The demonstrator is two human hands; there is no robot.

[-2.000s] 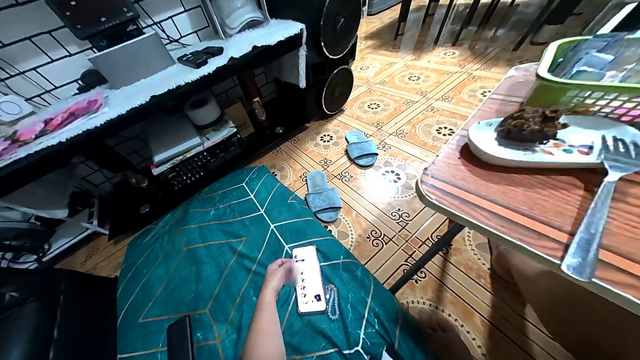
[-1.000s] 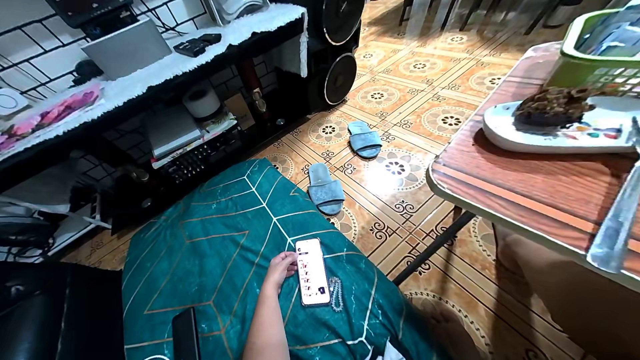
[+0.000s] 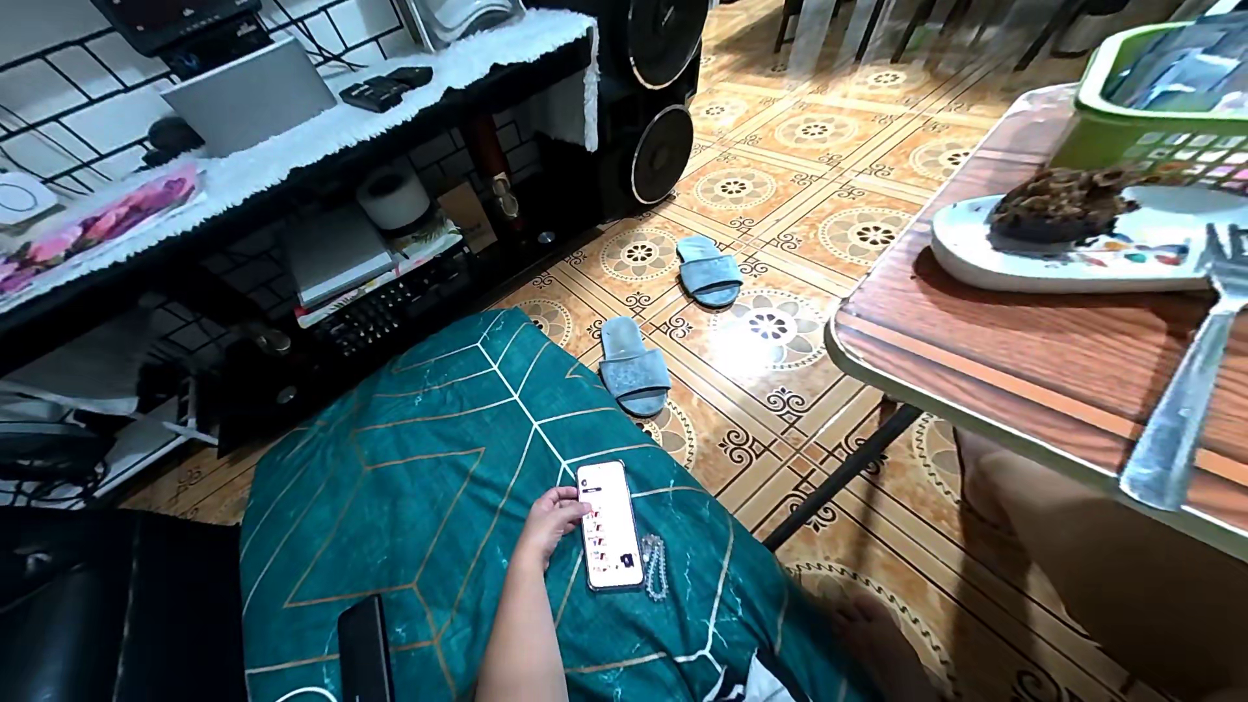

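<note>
A light-screened smartphone [image 3: 610, 526] lies face up on the teal, line-patterned cloth [image 3: 429, 517]. At its upper left edge is my left hand [image 3: 555, 518], fingers bent and one digit touching the side of the screen. Whether the fingers grip the phone is not clear. A clear beaded strap [image 3: 655, 566] lies along the phone's right side. Nearer the bottom edge, a second dark phone or similar flat device [image 3: 365, 648] rests on the cloth, with a white cable beside it. My right hand is out of view.
Blue slippers [image 3: 636, 367] sit on the patterned tile floor. At right, a wood-look table [image 3: 1014, 341] holds a plate [image 3: 1072, 278] with dark cake [image 3: 1053, 210], a fork [image 3: 1180, 409] and a green basket [image 3: 1092, 146]. A black shelf unit [image 3: 429, 122] and speakers [image 3: 663, 156] stand at upper left.
The digit that lay over the phone's screen two seconds ago has drawn back to its left edge. The phone stays in place on the cloth.
</note>
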